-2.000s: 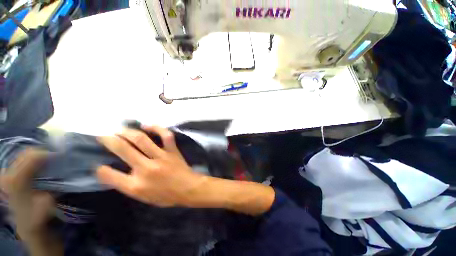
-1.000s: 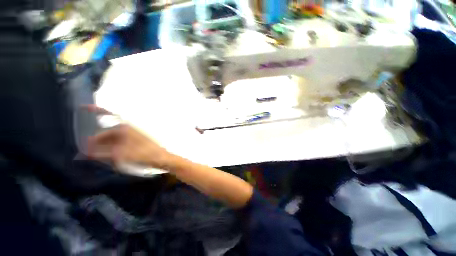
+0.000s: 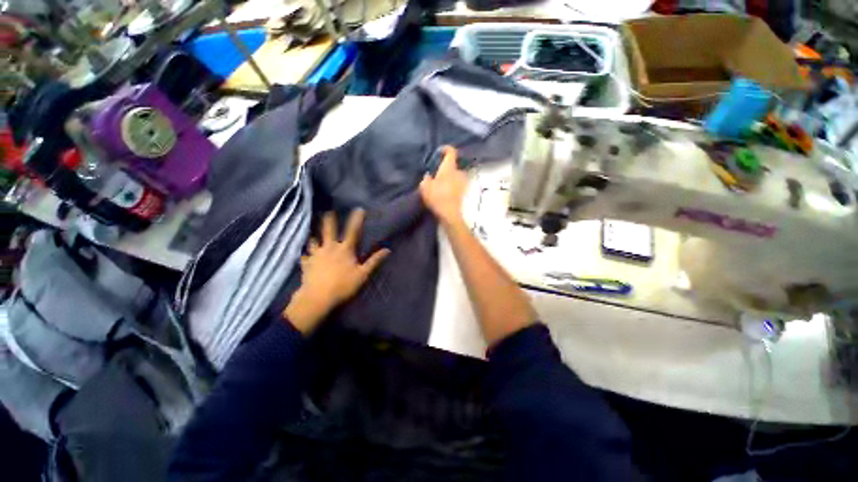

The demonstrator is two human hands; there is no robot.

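Note:
Dark grey denim panels [image 3: 376, 155] lie spread on the white machine table, left of the needle area. A layered bundle of panels [image 3: 249, 273] with striped pale and dark edges fans out beside them on the left. My left hand [image 3: 331, 268] lies on the cloth with fingers spread. My right hand [image 3: 445, 186] is at the cloth's right edge, fingers bent; a small dark thing shows at its fingertips, too small to name. Whether it grips the cloth is unclear. The white sewing machine [image 3: 659, 184] stands to the right.
A phone [image 3: 627, 240] and a slim blue pen or snips [image 3: 590, 283] lie under the machine arm. A purple machine part [image 3: 155, 136] and dark bottle [image 3: 132, 198] are far left. A white plastic basket [image 3: 602, 89] and cardboard box [image 3: 706, 58] stand behind. Grey cloth [image 3: 85, 292] is piled lower left.
The view has swung left. Denim now covers the table left of the needle, where bare white table showed. My left hand has come into view on the cloth; my right hand is nearer the machine head.

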